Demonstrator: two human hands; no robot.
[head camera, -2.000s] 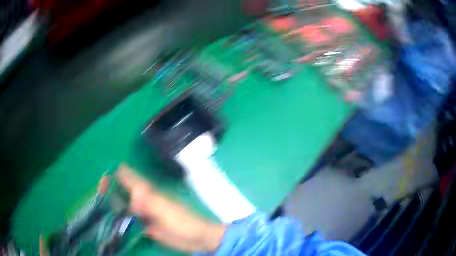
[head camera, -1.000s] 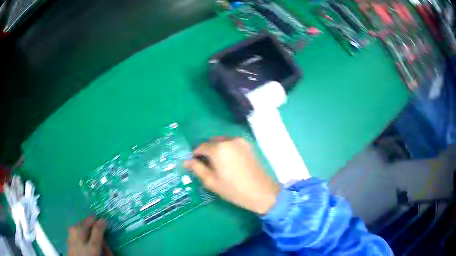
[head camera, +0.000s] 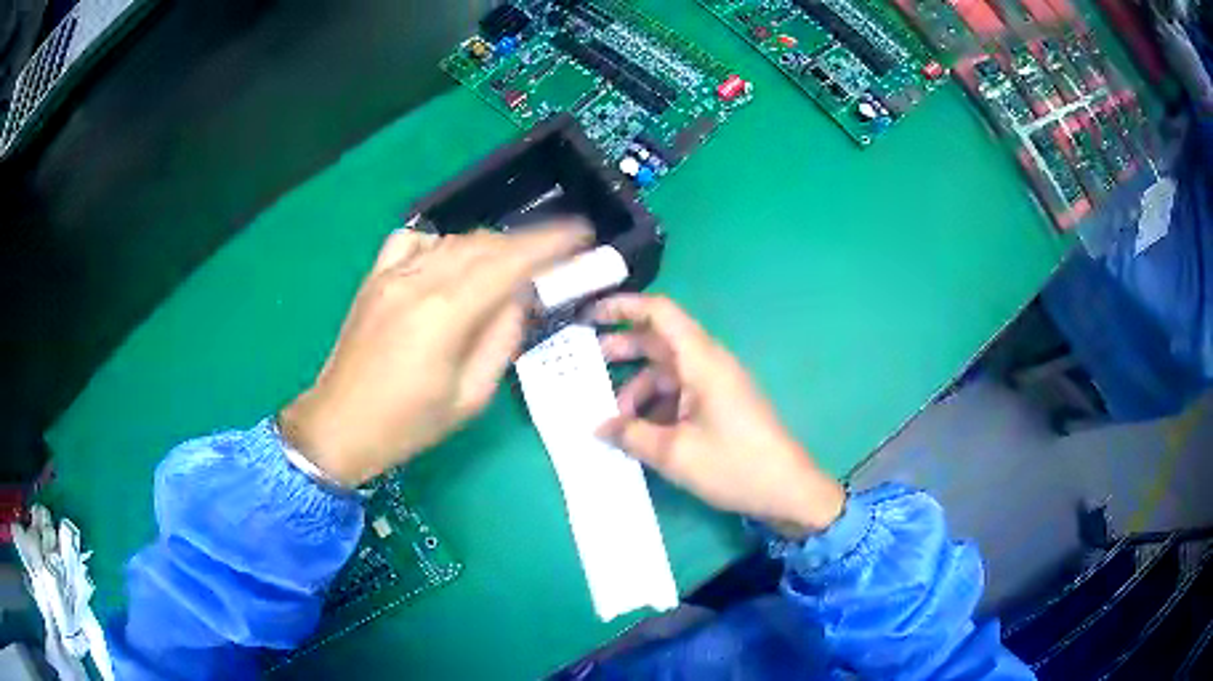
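A black box (head camera: 636, 249) stands open on the green mat, with thin bits inside. A white label strip (head camera: 601, 492) hangs over its near edge and runs towards me. My left hand (head camera: 428, 339) reaches over the box's near left side, its fingers at the top of the strip; whether it grips the strip is unclear. My right hand (head camera: 692, 412) is at the strip's right side, fingers curled and slightly apart, nothing clearly held. A green circuit board (head camera: 399, 552) lies flat at lower left, partly hidden under my left forearm.
Populated circuit boards (head camera: 625, 80) lie behind the box, another (head camera: 831, 60) to their right. Small boards on red-pink backing (head camera: 1051, 107) are at upper right, beside a person's blue sleeve (head camera: 1144, 293). A crumpled white heap (head camera: 60, 585) is at the left edge. A dark conveyor (head camera: 266, 107) runs behind.
My left hand has moved from the board's lower left corner to the box. My right hand has moved off the board to the strip. The view has shifted.
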